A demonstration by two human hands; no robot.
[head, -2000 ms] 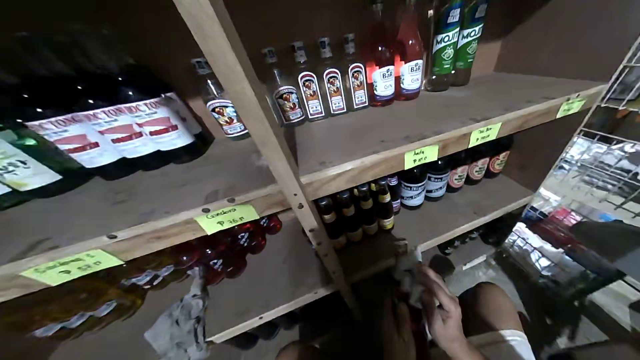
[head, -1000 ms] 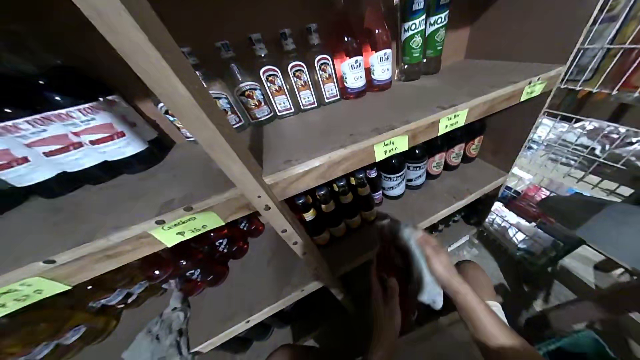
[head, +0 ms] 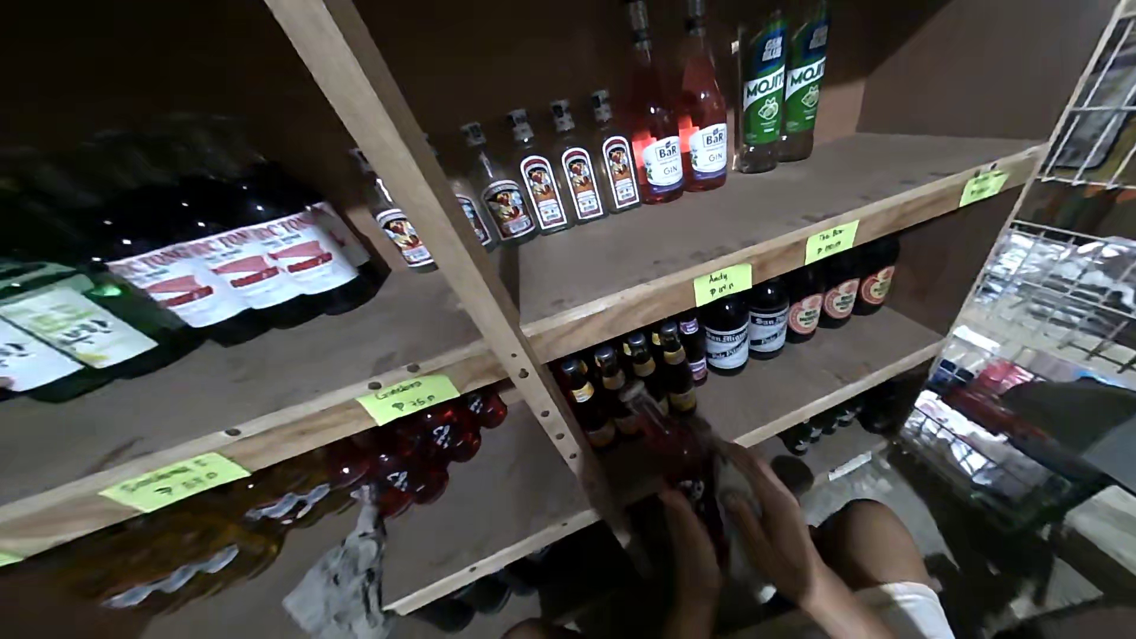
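Note:
A glass bottle with reddish contents (head: 670, 444) is tilted between my two hands, its neck toward the lower shelf. My left hand (head: 692, 550) holds the bottle's near side, low down and partly in shadow. With my right hand (head: 777, 524) I press a greyish cloth (head: 735, 488) against the bottle's other side. The bottle's base is hidden. Dark beer bottles with yellow neck bands (head: 639, 364) stand on the shelf just beyond the bottle's neck. Another grey rag (head: 342, 568) hangs at the lower left, beside red bottles (head: 430, 453).
A wooden upright (head: 497, 328) divides the shelves. Clear, pink (head: 706, 133) and green bottles (head: 763, 106) stand on the upper right shelf, dark labelled ones (head: 240, 266) at the left. Yellow price tags (head: 408, 398) mark the shelf edges. A wire rack (head: 1065, 266) is at the right.
The bottle's neck shows clearly above my hands now; one second ago the cloth and my hands largely covered it. The cloth has moved down along the bottle.

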